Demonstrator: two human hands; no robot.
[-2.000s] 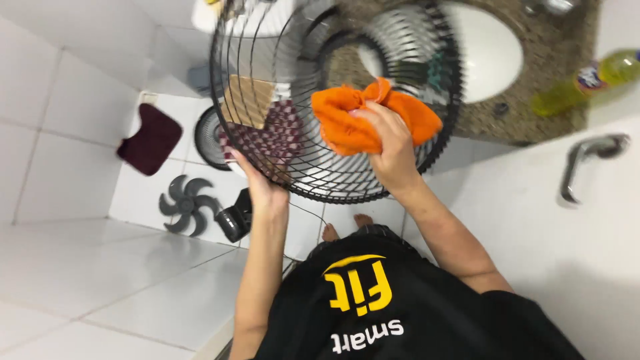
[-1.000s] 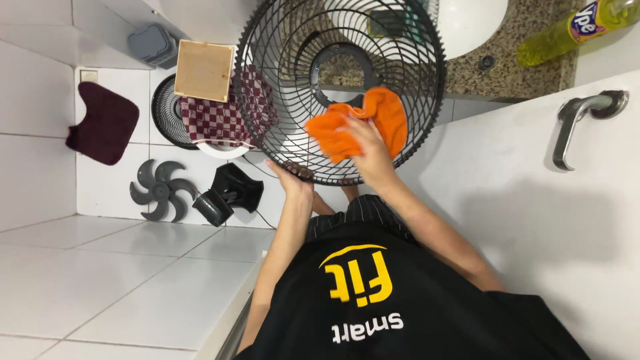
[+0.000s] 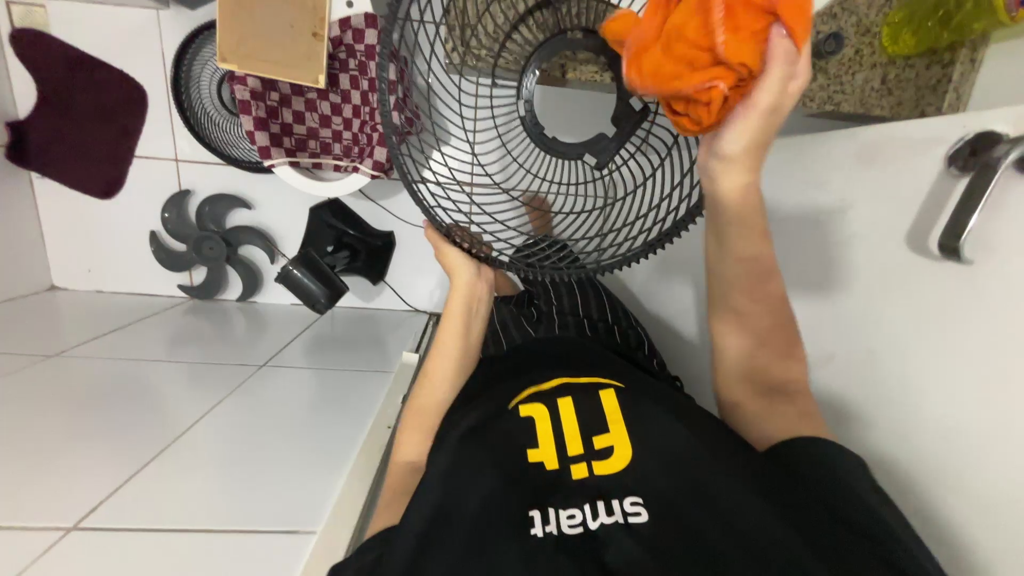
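Observation:
A round black fan grille (image 3: pixel 488 172) with an open ring at its centre is held up in front of my body. My left hand (image 3: pixel 464 256) grips its rim at the lower left; some of the fingers are hidden behind the wires. An orange cloth (image 3: pixel 704 56) is bunched in my right hand (image 3: pixel 748 120), against the grille's upper right part. On the floor at the left lie a grey fan blade (image 3: pixel 210 248) and a black fan base with its motor housing (image 3: pixel 340 248). Another black grille (image 3: pixel 212 104) lies partly under a checked cloth (image 3: pixel 320 120).
A dark red mat (image 3: pixel 80 112) lies at the far left. A light wooden-looking panel (image 3: pixel 272 40) rests over the checked cloth, above a white toilet rim (image 3: pixel 324 182). At the right are a granite counter (image 3: pixel 880 80), a bottle of yellow-green liquid (image 3: pixel 944 24) and a white door with a metal handle (image 3: pixel 972 196).
My right hand has moved with the orange cloth from the grille's lower part to its upper right. My left hand still holds the rim.

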